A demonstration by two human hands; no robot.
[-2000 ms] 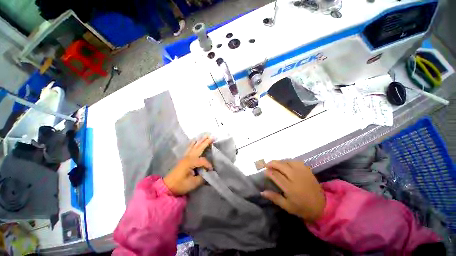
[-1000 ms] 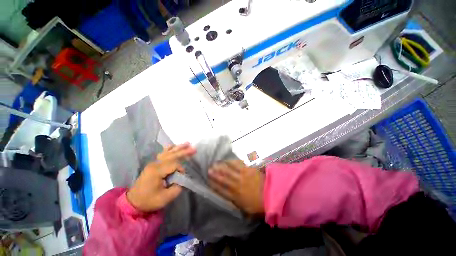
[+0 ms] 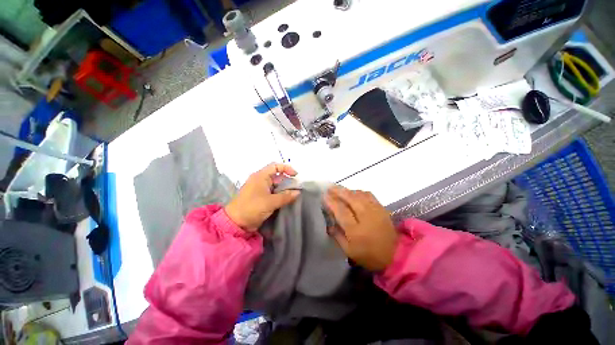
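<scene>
A grey garment piece (image 3: 303, 256) hangs bunched from the table over the lap. My left hand (image 3: 259, 199) pinches its upper edge between thumb and fingers. My right hand (image 3: 361, 226) lies on the right side of the same edge, its fingertips on the cloth; its thumb is partly hidden. Another grey panel (image 3: 182, 182) lies on the table left of my hands. The presser foot and needle area (image 3: 309, 135) of the white lockstitch machine (image 3: 431, 40) is above my hands, apart from the cloth.
A black phone (image 3: 384, 118), crinkled clear plastic (image 3: 421, 94), white paper slips (image 3: 492, 128) and a black round object (image 3: 537, 106) lie right of the needle. Yellow-green scissors (image 3: 578, 75) are far right. A blue basket (image 3: 573, 202) holds grey cloth. Another machine stands left, near a red stool (image 3: 104, 77).
My left hand has moved up and right to the cloth's upper edge. My right hand moved left onto the cloth, then up to that edge. The cloth is gathered higher between them.
</scene>
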